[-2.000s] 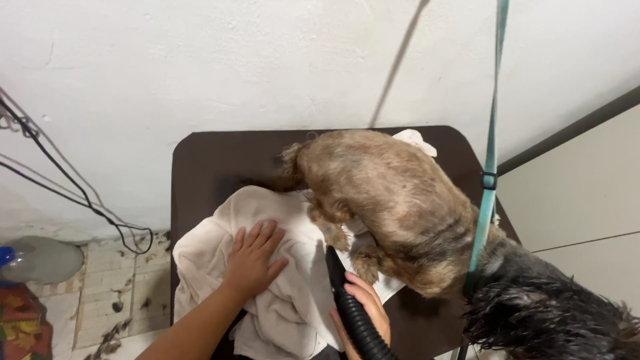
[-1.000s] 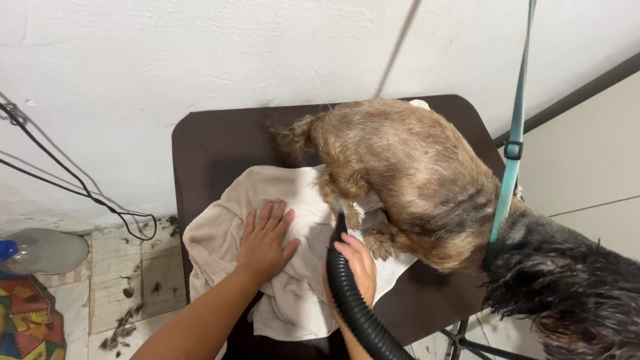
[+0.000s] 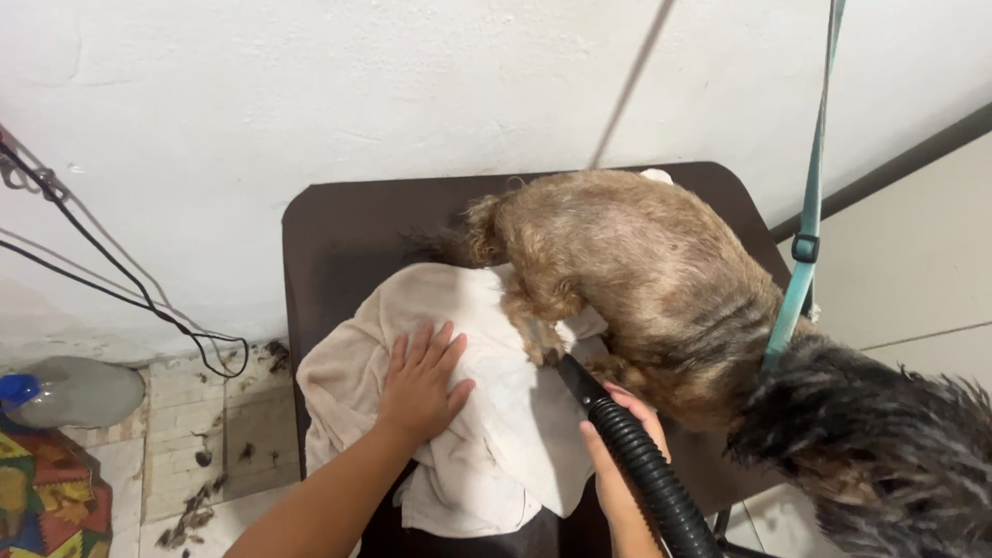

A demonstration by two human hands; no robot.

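A dog with clipped brown body fur and a darker, shaggy head stands on a dark grooming table. A teal strap with a black buckle runs up from its neck. My left hand lies flat, fingers spread, on a crumpled cream towel. My right hand is closed around the nozzle end of a black corrugated dryer hose. The nozzle tip is close to the dog's hind paw, right of the towel's middle.
A white wall stands behind the table. Black cables hang at the left. A plastic bottle with a blue cap lies on the tiled floor near a patterned colourful cloth, with tufts of hair scattered about.
The nozzle has moved from left of the hind paws to a spot close to one of them. My left hand stays spread on the towel.
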